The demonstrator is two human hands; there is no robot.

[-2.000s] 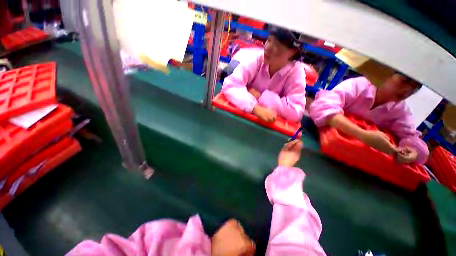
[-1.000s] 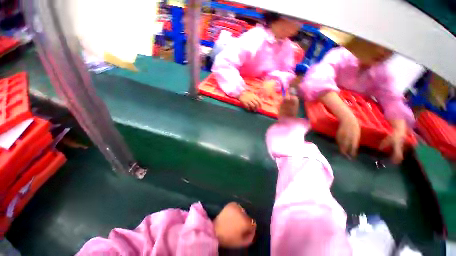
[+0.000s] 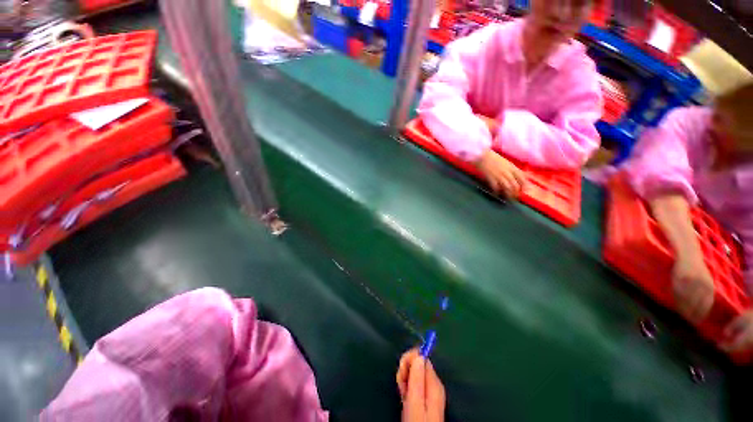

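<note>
My right hand [image 3: 422,387] shows at the bottom centre, cut off by the lower edge. It holds a blue pen [image 3: 428,343] between thumb and fingers, with the pen pointing up and away over the green bench and belt [image 3: 347,222]. The pen's far end looks blurred. My left sleeve [image 3: 198,363] lies bent at the lower left. My left hand is not visible.
Red-orange compartment trays [image 3: 78,78] are stacked at the left with a white paper [image 3: 111,113] between them. A metal upright [image 3: 227,115] stands beside them. Two people in pink sit opposite behind red trays [image 3: 545,194]. Small dark parts [image 3: 647,328] lie on the belt at right.
My right hand has drawn back from the far side of the belt towards me, still with the pen. My left hand has gone out of sight. The view has shifted left.
</note>
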